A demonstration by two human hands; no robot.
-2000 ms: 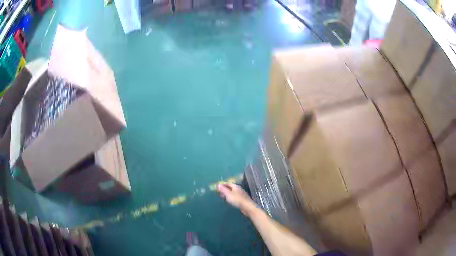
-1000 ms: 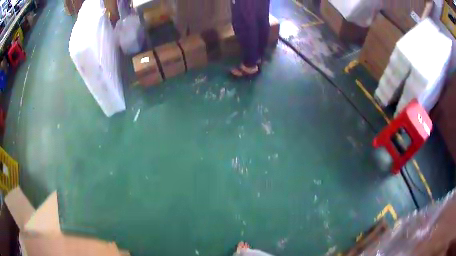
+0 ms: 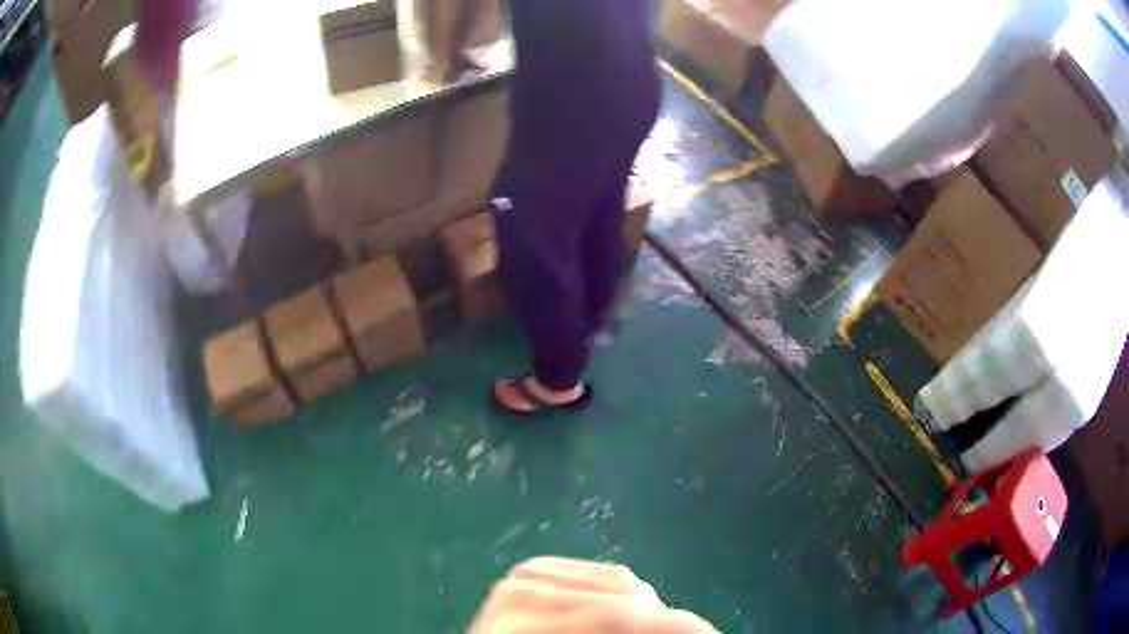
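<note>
What looks like my right hand (image 3: 576, 601) shows at the bottom edge, cut off and blurred, with its fingers bent over. I cannot tell whether it holds anything. My left hand is out of the picture. A row of three brown sealed cartons (image 3: 310, 343) sits on the floor at the left, along the front of a white-topped table (image 3: 254, 124). Another carton (image 3: 471, 260) stands right of the row, partly hidden by a person's legs. A brown carton (image 3: 362, 47) sits on the table top.
A person in dark clothes (image 3: 563, 186) stands at the table. A tall white translucent stack (image 3: 105, 322) is at the left. A red stool (image 3: 1009, 526), white bundles (image 3: 910, 74) and large cartons (image 3: 960, 266) are at the right. A dark cable (image 3: 780, 365) crosses the green floor.
The view has swung from the stacked cartons and open box to the table and come closer to it. The person and carton row appear larger. A hand has come in at the bottom.
</note>
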